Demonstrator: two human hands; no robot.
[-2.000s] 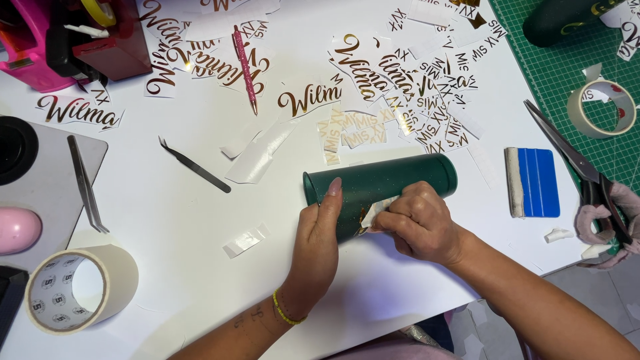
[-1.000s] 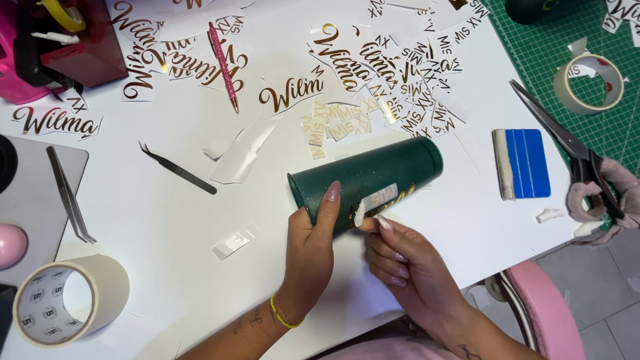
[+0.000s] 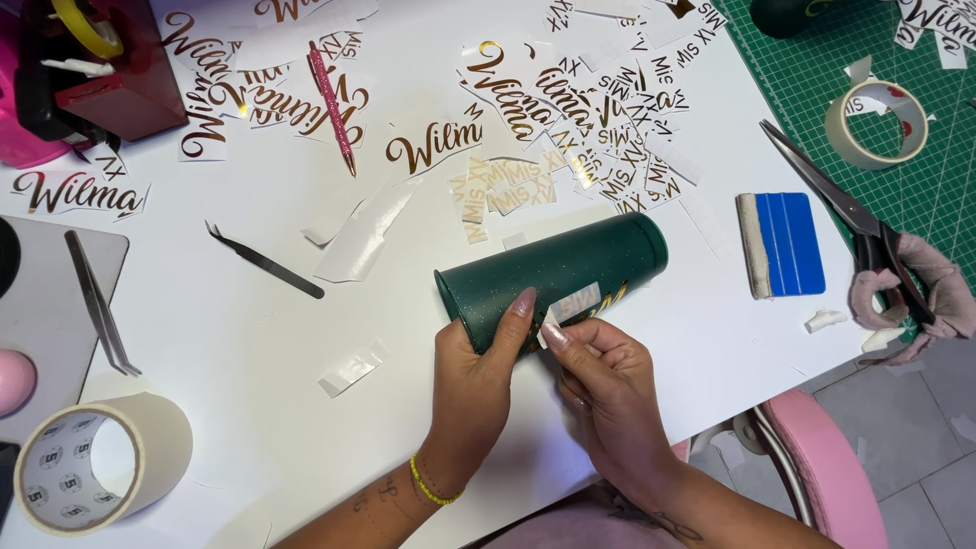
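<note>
A dark green speckled tumbler (image 3: 549,263) lies tilted above the white table. My left hand (image 3: 480,374) holds it by its rimmed left end, with the thumb on top. Gold lettering (image 3: 614,299) shows on its near side, beside a translucent strip of transfer film (image 3: 576,302) that bears letters. My right hand (image 3: 602,374) pinches the film's curled left corner between thumb and finger. The gold lettering is partly hidden by my fingers. A pair of black tweezers (image 3: 267,263) and a small clear strip (image 3: 353,368) lie to the left of the tumbler.
Gold vinyl decals (image 3: 503,99) and a pink pen (image 3: 332,110) lie beyond the tumbler. A blue squeegee (image 3: 785,244), scissors (image 3: 854,213) and a tape roll (image 3: 877,126) are at right. Metal tweezers (image 3: 99,305) and a wide tape roll (image 3: 152,450) sit at left; a pink chair (image 3: 827,465) stands below the table edge.
My right hand was bunched over the tumbler's near side two seconds ago; it has since moved lower, palm side more in view. The film strip and gold lettering have come into view.
</note>
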